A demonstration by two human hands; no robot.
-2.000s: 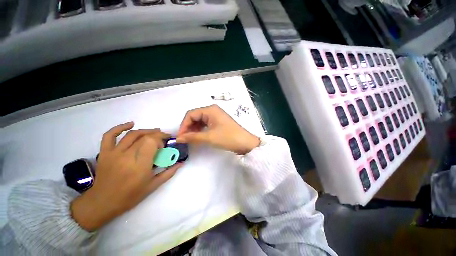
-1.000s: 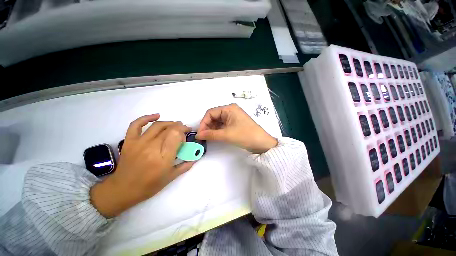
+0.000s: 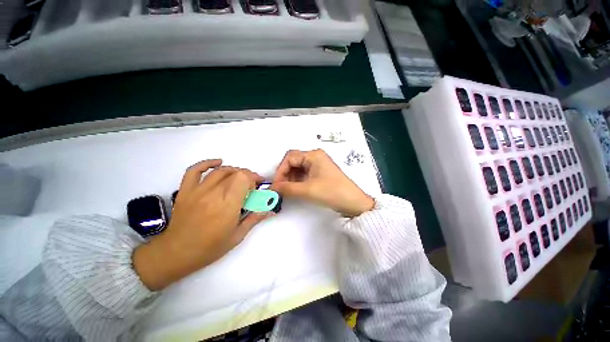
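My left hand (image 3: 207, 217) lies on the white work mat (image 3: 301, 247), palm down, and holds the mint-green hand tool (image 3: 261, 200), whose holed rounded end sticks out to the right. A dark watch body (image 3: 277, 206) shows partly beneath the tool, between my hands; most of it is hidden. My right hand (image 3: 321, 180) has thumb and forefinger pinched at the watch's upper right edge; whether something small is between them cannot be seen. Another black watch body (image 3: 146, 214) lies left of my left hand, and the edge of one more (image 3: 174, 198) shows beside the hand.
A white foam tray (image 3: 267, 33) with watches stands beyond the mat. A dense foam tray (image 3: 441, 180) of dark units stands at right. Small loose parts (image 3: 354, 157) and a small pale item (image 3: 331, 137) lie at the mat's upper right. Clear trays (image 3: 408, 47) lie at the back.
The view has shifted, so the bench things sit further right than two seconds ago. My hands keep nearly the same pose around the watch and tool.
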